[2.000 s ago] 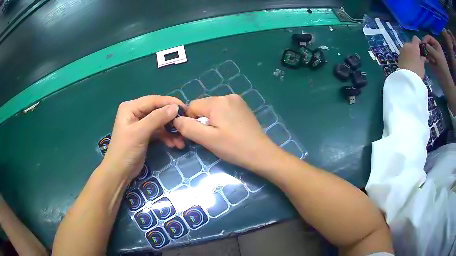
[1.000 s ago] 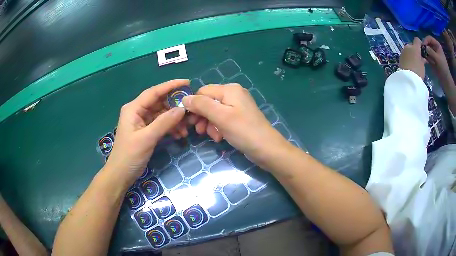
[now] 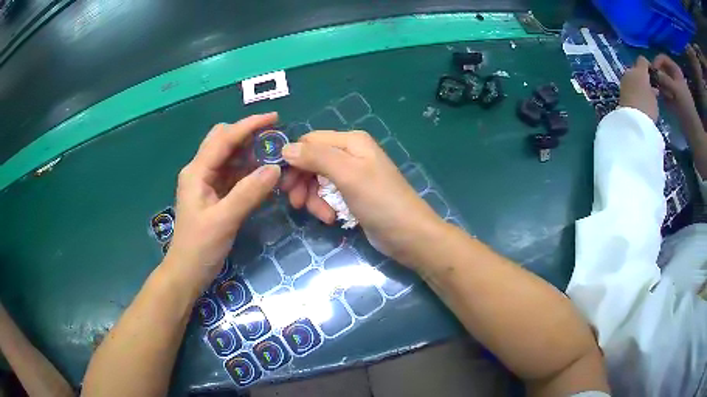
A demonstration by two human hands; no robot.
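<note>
A black rounded-square watch module (image 3: 270,146) with coloured rings on its face is held above the sheet. My left hand (image 3: 221,186) grips its edges between thumb and fingers. My right hand (image 3: 345,174) has its thumb and finger at the module's right edge, and a crumpled white cloth (image 3: 335,203) is tucked under its fingers. The clear sticker sheet (image 3: 360,301) lies below, partly hidden by my hands and forearms, with strong glare. Several dark face stickers (image 3: 270,352) sit on its lower left part; many outlines are empty.
Loose black modules (image 3: 468,89) lie in two clusters at the right. A white frame card (image 3: 265,87) lies near the bright green strip (image 3: 194,76). At far right are a person's white sleeve (image 3: 626,194), a sheet of dark squares and a blue bin (image 3: 647,23). Another forearm shows at lower left.
The module has moved slightly up and left and its ringed face now shows more fully. My right thumb has shifted to its edge. More of the white cloth shows under my right hand.
</note>
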